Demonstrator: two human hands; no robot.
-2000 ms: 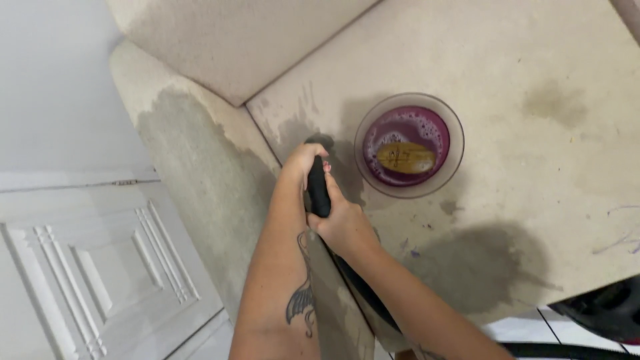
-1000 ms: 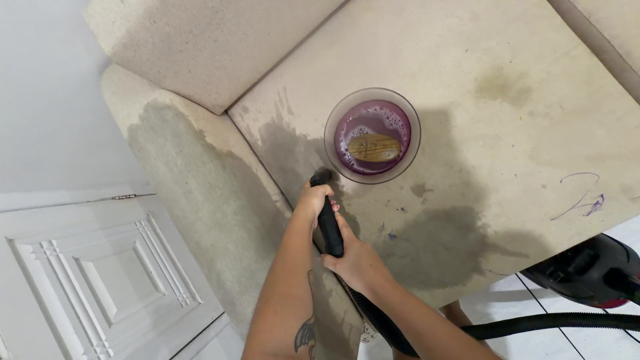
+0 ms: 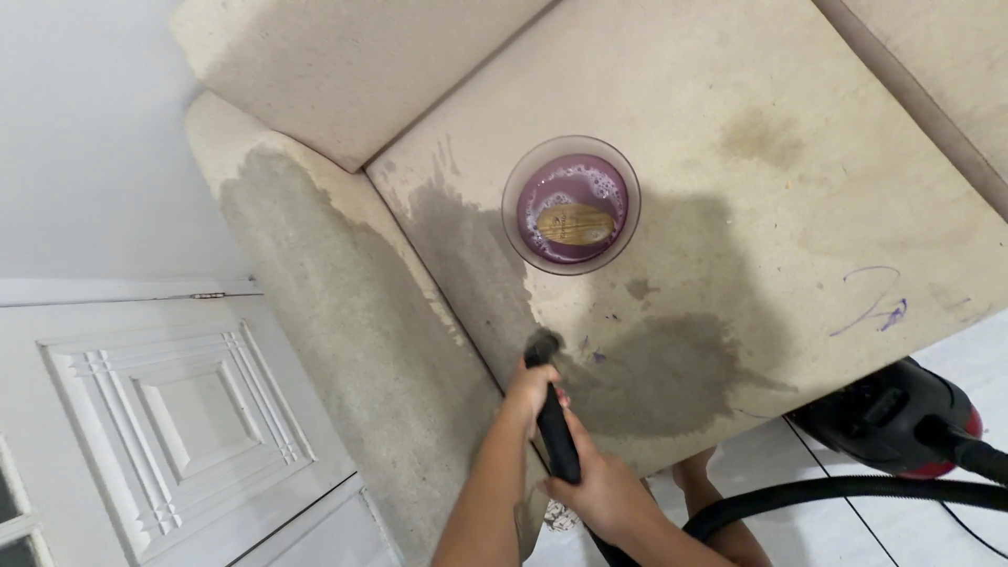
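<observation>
My left hand (image 3: 534, 391) grips the upper part of a black vacuum hose handle (image 3: 557, 433), close to its nozzle (image 3: 543, 344), which rests on the beige sofa seat (image 3: 677, 94). Lower down, my right hand (image 3: 602, 488) is closed around the same handle. Beyond the nozzle, on the seat, stands a clear round bowl (image 3: 516, 236) of purple soapy liquid, with a wooden-backed brush (image 3: 575, 224) lying in it. Dark wet patches spread over the seat on both sides of the nozzle and along the sofa's armrest (image 3: 331, 283).
A black and red vacuum cleaner (image 3: 890, 417) is on the white tiled floor at the right, with its black ribbed hose (image 3: 819, 490) running toward me. Purple marks and a yellowish stain are on the seat. A white panelled door (image 3: 197, 417) is at the left.
Both hands and the vacuum handle have moved along the seat toward its front edge, away from the bowl. The view has shifted, showing more of the vacuum cleaner.
</observation>
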